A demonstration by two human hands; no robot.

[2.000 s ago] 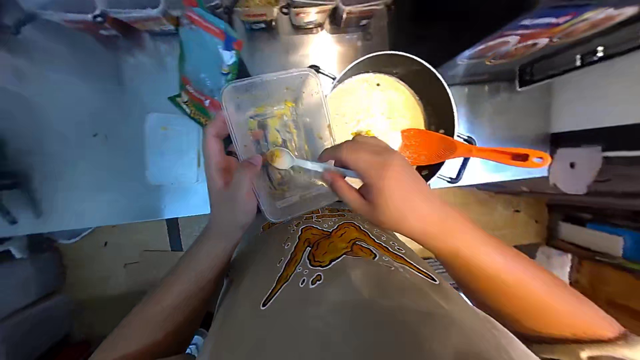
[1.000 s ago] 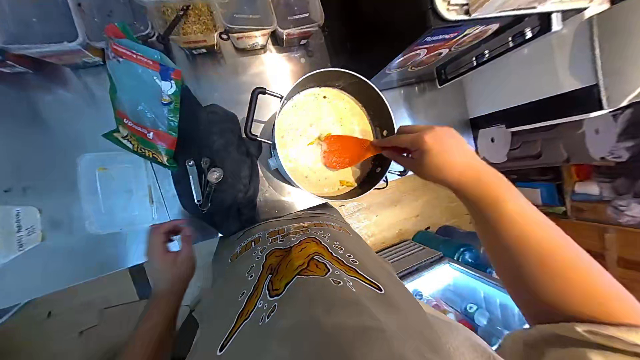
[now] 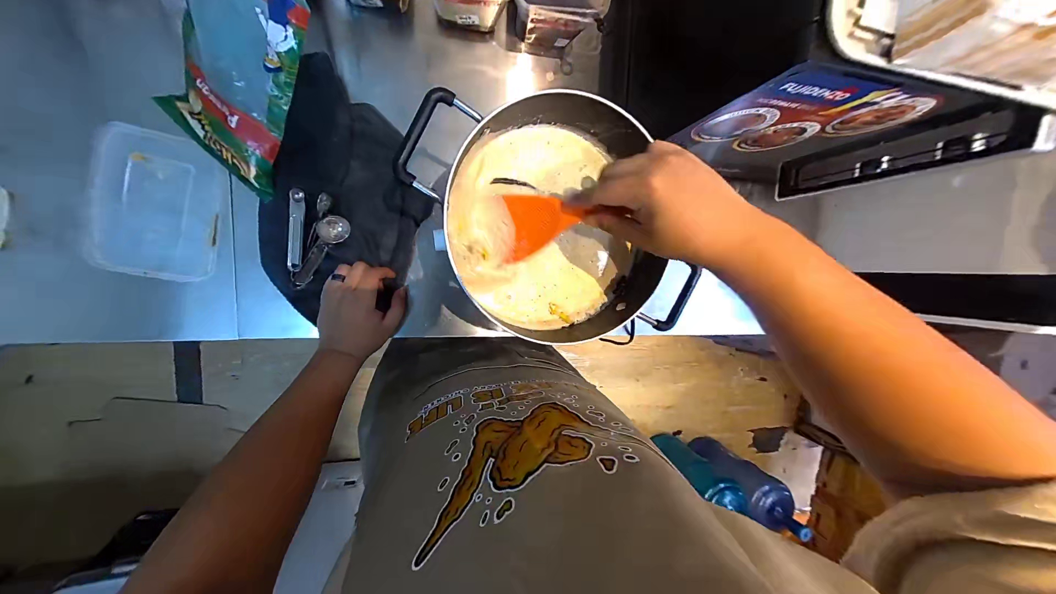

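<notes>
My right hand (image 3: 660,202) grips the handle of an orange spatula (image 3: 536,224), whose blurred blade is in a creamy, pale yellow liquid (image 3: 549,285). A dark two-handled pot (image 3: 635,289) holds the liquid. A few yellow bits and a dark strip show at its surface. My left hand (image 3: 360,307), with a dark ring, rests on the edge of a black cloth (image 3: 363,165) left of the pot; whether its curled fingers pinch the cloth I cannot tell. Metal measuring spoons (image 3: 318,235) lie on the cloth just above that hand.
A green and red plastic pouch (image 3: 235,107) lies partly on the cloth. Left of it is a translucent plastic lid or container (image 3: 157,202). Food containers (image 3: 557,21) line the steel counter's back. A printed appliance box (image 3: 800,115) stands right of the pot, bottles (image 3: 742,483) below.
Two seconds ago my hands held a clear container and a small white spoon; both have left my hands. My right hand took the orange spatula. My left hand has come down on the cloth.
</notes>
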